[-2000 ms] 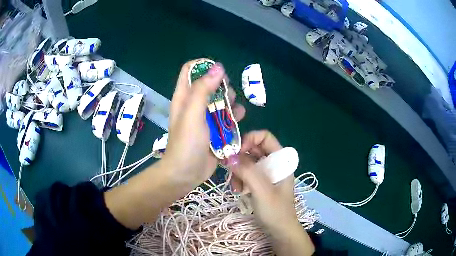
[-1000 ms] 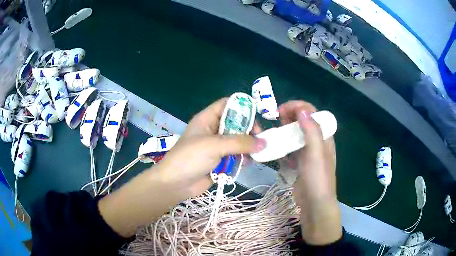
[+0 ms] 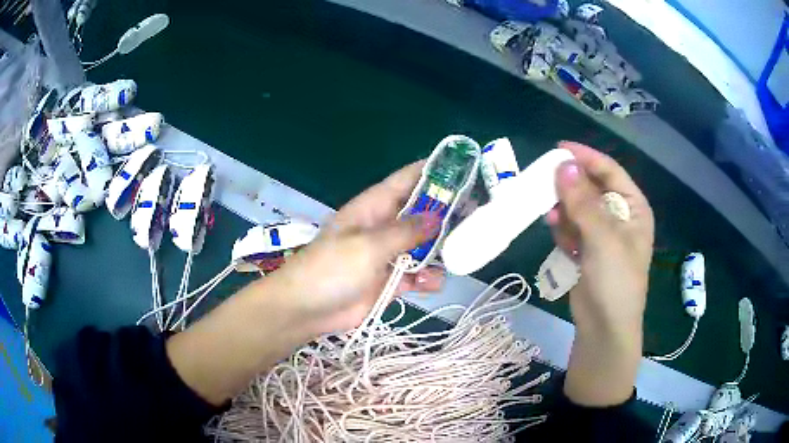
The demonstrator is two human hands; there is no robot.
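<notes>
My left hand [image 3: 346,251] holds an open white housing [image 3: 450,166], its hollow side up. A green circuit board shows in its upper end and a blue battery with red wires in its lower end, partly under my fingers. A pale cord [image 3: 378,298] hangs from the housing's lower end. My right hand [image 3: 606,234] holds a plain white oval back cover [image 3: 506,216] by its upper end, close beside the housing and apart from it. A small pale piece [image 3: 558,273] shows below my right hand's fingers; I cannot tell what it is.
A heap of cords [image 3: 389,381] lies in front of me. Open units [image 3: 190,208] stand at left beside a pile of white shells [image 3: 86,173]. A unit [image 3: 499,164] lies on the green belt [image 3: 285,95]. The rail [image 3: 234,177] crosses between. More shells [image 3: 571,65] lie across the belt.
The cord now hangs from the housing's lower end. The housing has moved right and tilted. My right hand has raised the cover beside it and moved right.
</notes>
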